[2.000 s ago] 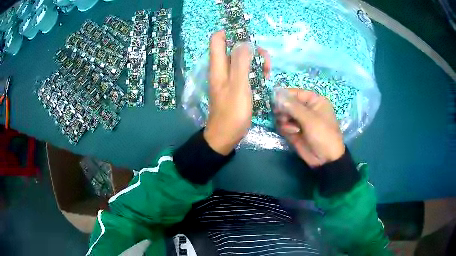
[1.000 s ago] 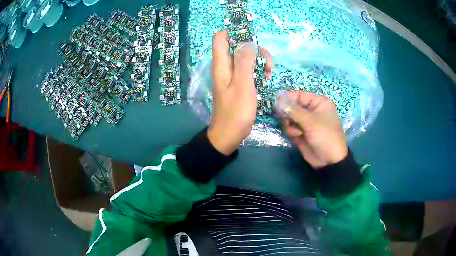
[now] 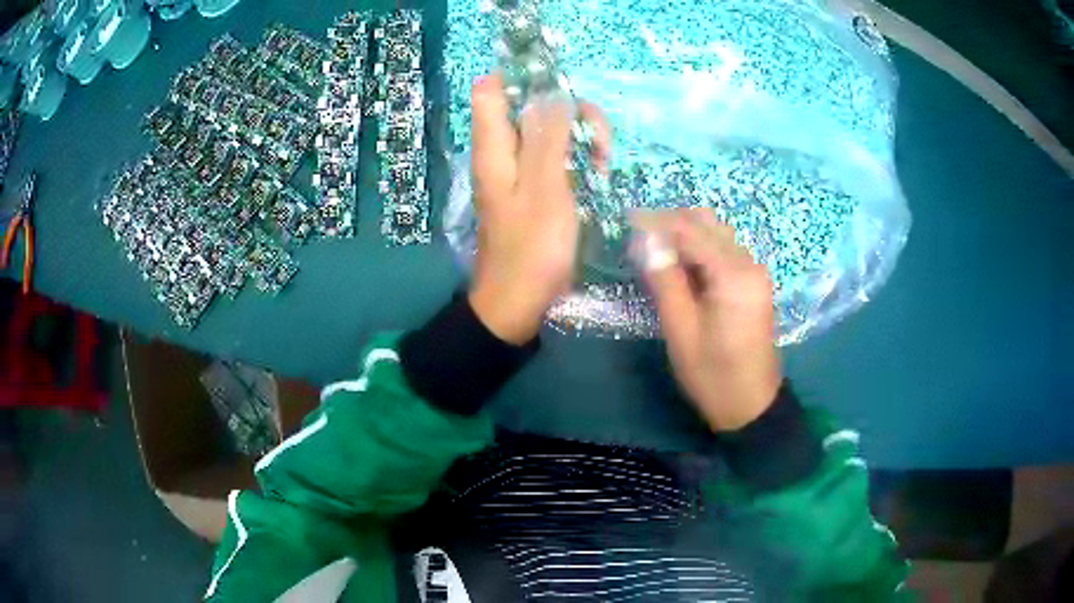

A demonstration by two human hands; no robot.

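My left hand (image 3: pixel 524 212) holds a long PCB strip (image 3: pixel 526 53) upright over the bag, with the thumb and fingers around its middle. The strip is blurred. My right hand (image 3: pixel 713 306) is beside the strip's lower end, with thumb and fingertips drawn together and a white covering on one fingertip. It is blurred, and I cannot tell whether a small component is pinched there. The large clear bag of small components (image 3: pixel 813 200) lies under and behind both hands, its near edge towards me.
PCB strips (image 3: pixel 194 177) lie fanned and overlapping at the left, with a separate strip (image 3: pixel 403 130) beside them. Light blue cups (image 3: pixel 100 41) are at the far left. Orange-handled pliers (image 3: pixel 18 242) lie at the left edge. An open cardboard box (image 3: pixel 177 412) and a red frame (image 3: pixel 47 353) are below.
My left hand and the strip have shifted a little left. My right hand has moved slightly left and down, and its fingers have turned, still near the strip's lower end.
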